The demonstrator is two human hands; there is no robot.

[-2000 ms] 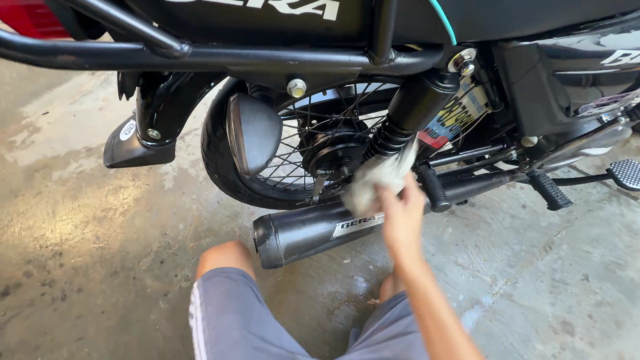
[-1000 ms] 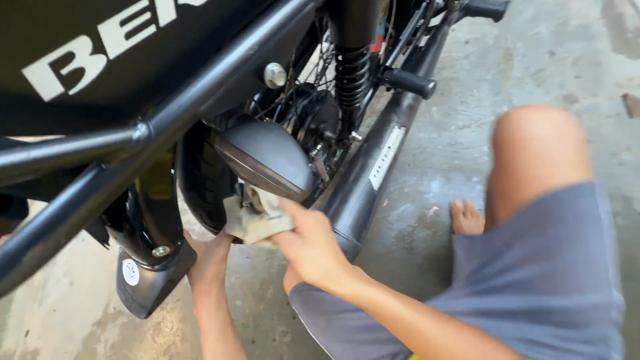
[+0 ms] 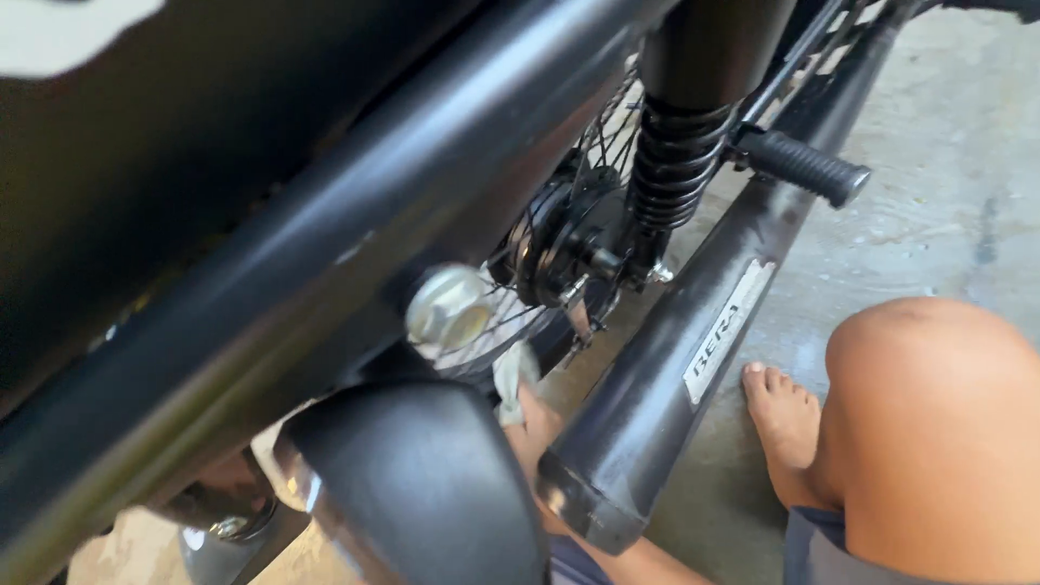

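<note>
My right hand point(image 3: 534, 426) reaches between the black turn-signal housing point(image 3: 422, 471) and the exhaust muffler point(image 3: 650, 390) of a motorcycle. It holds a pale cloth point(image 3: 515, 375) near the rear wheel's tire and spokes. The muffler hides part of its forearm, and the housing covers some of the hand. A small patch of skin, perhaps of my left hand, shows at the housing's left edge, but too little to tell. The wheel hub point(image 3: 561, 244) lies just above the cloth.
A black frame tube point(image 3: 349, 203) with a large bolt point(image 3: 448, 307) crosses the view. Beyond the hub are a shock absorber spring point(image 3: 678, 162) and a rubber footpeg point(image 3: 804, 166). My bent knee point(image 3: 926, 390) and bare foot point(image 3: 784, 418) are at the right, on the concrete floor point(image 3: 918, 236).
My right hand has moved with the cloth from in front of the housing to between it and the muffler. My left hand, visible a second ago, is no longer plainly seen. The view is closer.
</note>
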